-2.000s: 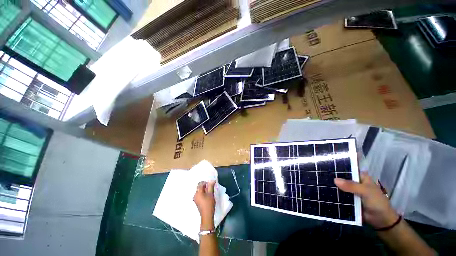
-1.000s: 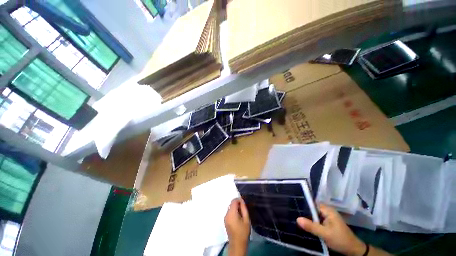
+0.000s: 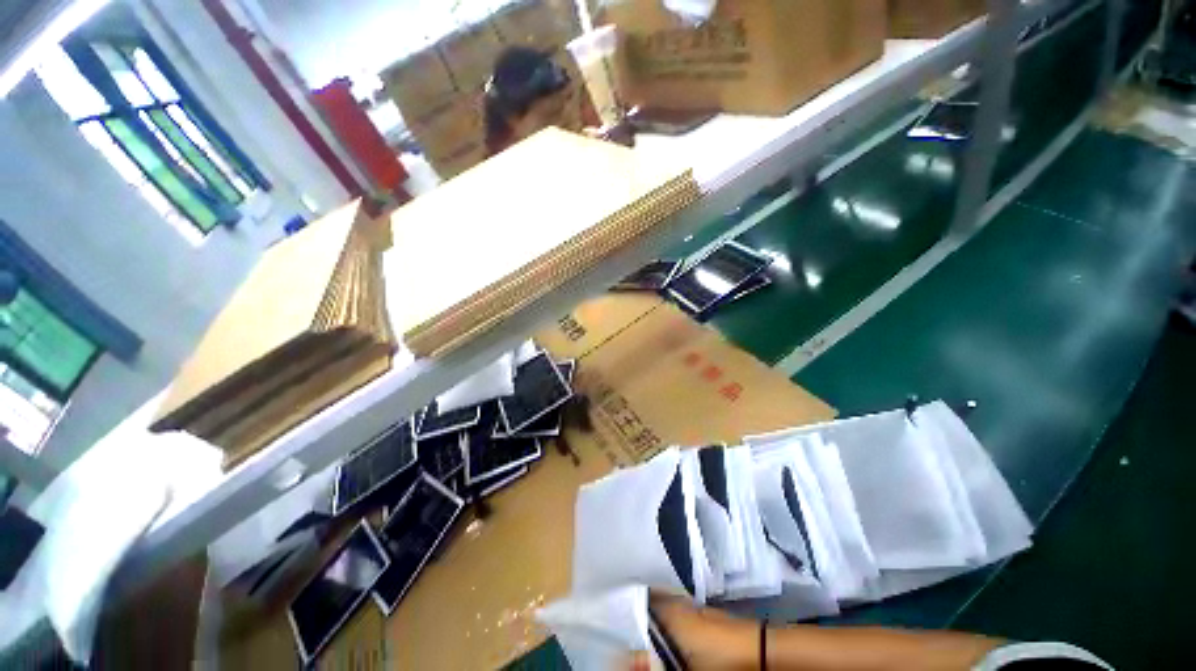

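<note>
A white foam bag [image 3: 601,632] is at the bottom edge, with the dark edge of a solar panel [image 3: 665,640] at its right side, apparently partly inside; the rest is cut off. My right hand [image 3: 715,640] grips the panel at this edge. Only a bit of my left hand [image 3: 637,661] shows beside the bag; its grip is hidden. Bagged panels [image 3: 905,492] lie in an overlapping white row, dark slivers at the openings. Unbagged panels [image 3: 417,524] lie in a loose pile at the left.
The pile lies on a printed cardboard sheet [image 3: 708,380] on the green table [image 3: 1115,288]. A pale shelf [image 3: 453,374] with corrugated pads [image 3: 525,236] runs above. More panels [image 3: 719,278] lie beyond it. Cartons [image 3: 748,59], a cup [image 3: 597,66] and a person's head [image 3: 525,89] are behind.
The view has swung to the right. The panel, held face-up by both hands before, now shows only as an edge beside a white bag. My left hand has nearly left the picture.
</note>
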